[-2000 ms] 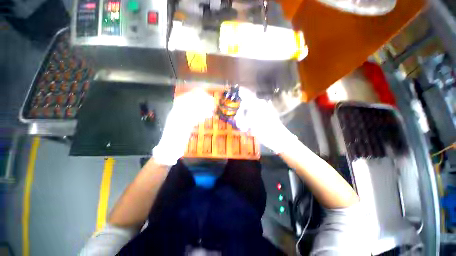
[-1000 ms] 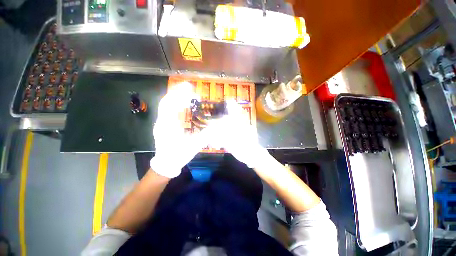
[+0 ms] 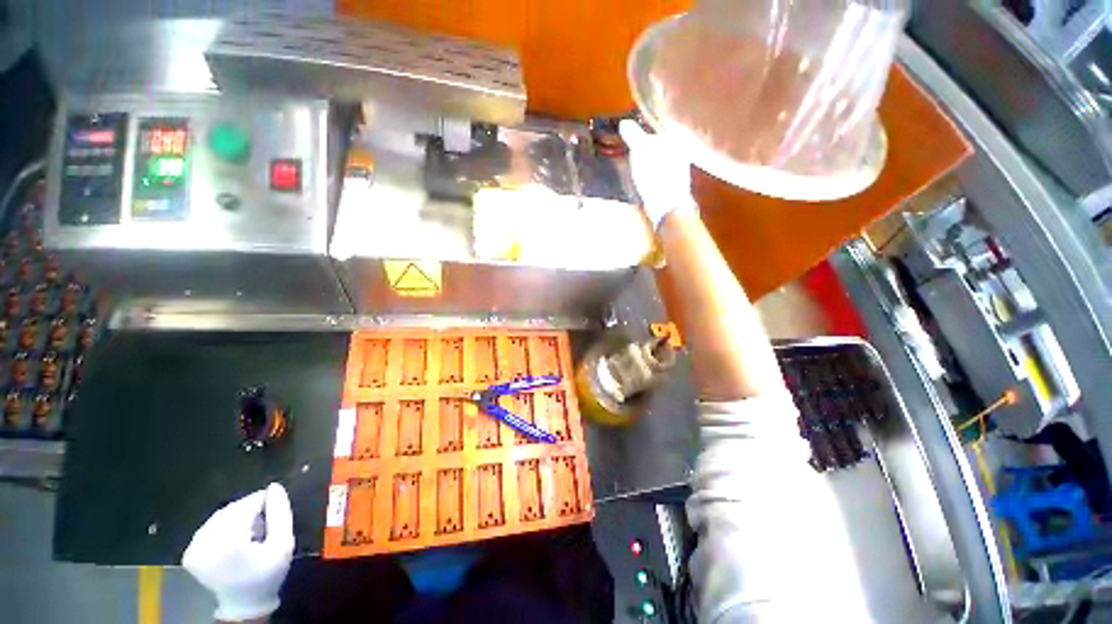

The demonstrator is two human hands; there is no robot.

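Note:
My right hand (image 3: pixel 660 171), white-gloved, reaches to the right rear of the solder machine (image 3: pixel 488 287). Its fingertips are at a dark coil with a copper-orange part (image 3: pixel 607 137) and seem to grip it; the far side is hidden. My left hand (image 3: pixel 248 551), white-gloved, is at the front edge of the dark mat (image 3: pixel 159 439), fingers curled together, with a small dark gap between them and nothing clearly held. Another coil (image 3: pixel 261 421) stands on the mat. Blue-handled nippers (image 3: pixel 518 408) lie open on the orange slotted tray (image 3: pixel 366 488).
The flux jar (image 3: pixel 610 388) with a brush in it stands right of the orange tray. A clear hood (image 3: pixel 762 110) hangs above right. A white wrapped pad (image 3: pixel 561 229) lies on the machine front. A left tray (image 3: pixel 43 329) and a right steel tray (image 3: pixel 896 488) hold coils.
My hands have parted: the right has moved from over the orange tray to the machine's rear, the left to the mat's front edge. The nippers are now uncovered. The view has shifted.

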